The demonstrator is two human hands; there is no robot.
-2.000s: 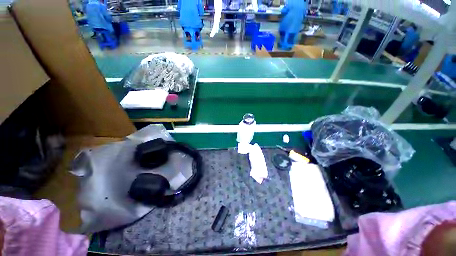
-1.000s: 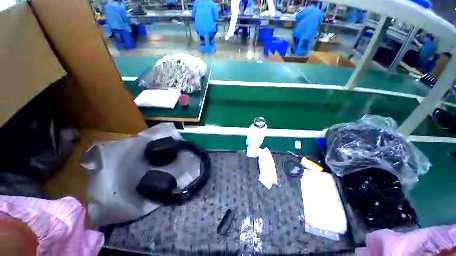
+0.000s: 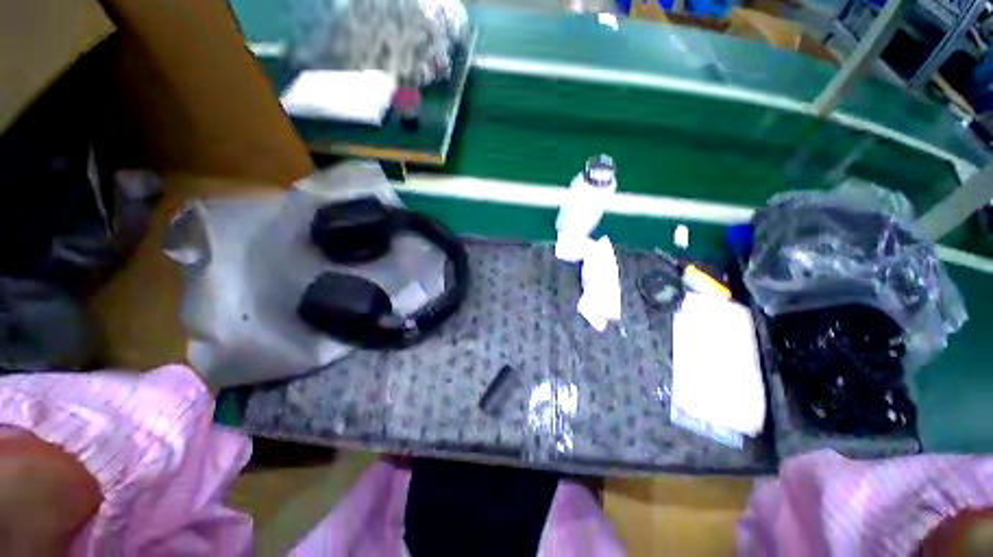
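Neither of my hands shows; only pink striped sleeves and a bit of bare arm are at the lower left and lower right edges. Black over-ear headphones (image 3: 451,285) lie on a grey soft pouch (image 3: 245,294) at the left of the mat, ear cups to the left and headband to the right. A small black part (image 3: 500,388) lies alone near the mat's front edge. A white bottle (image 3: 585,209) with a dark top stands at the mat's back edge, with a crumpled white cloth (image 3: 600,285) beside it.
White flat sheets or bags (image 3: 716,364), a yellow-orange handle (image 3: 707,283) and a round black disc (image 3: 660,288) lie on the speckled mat (image 3: 436,397). At right are black cables (image 3: 844,370) and a clear bag (image 3: 849,245). An open carton (image 3: 207,87) stands left.
The view has tilted down, so the bench things sit higher in the picture and the blue-clad workers are out of view. My lap now shows. The things on the mat have not moved.
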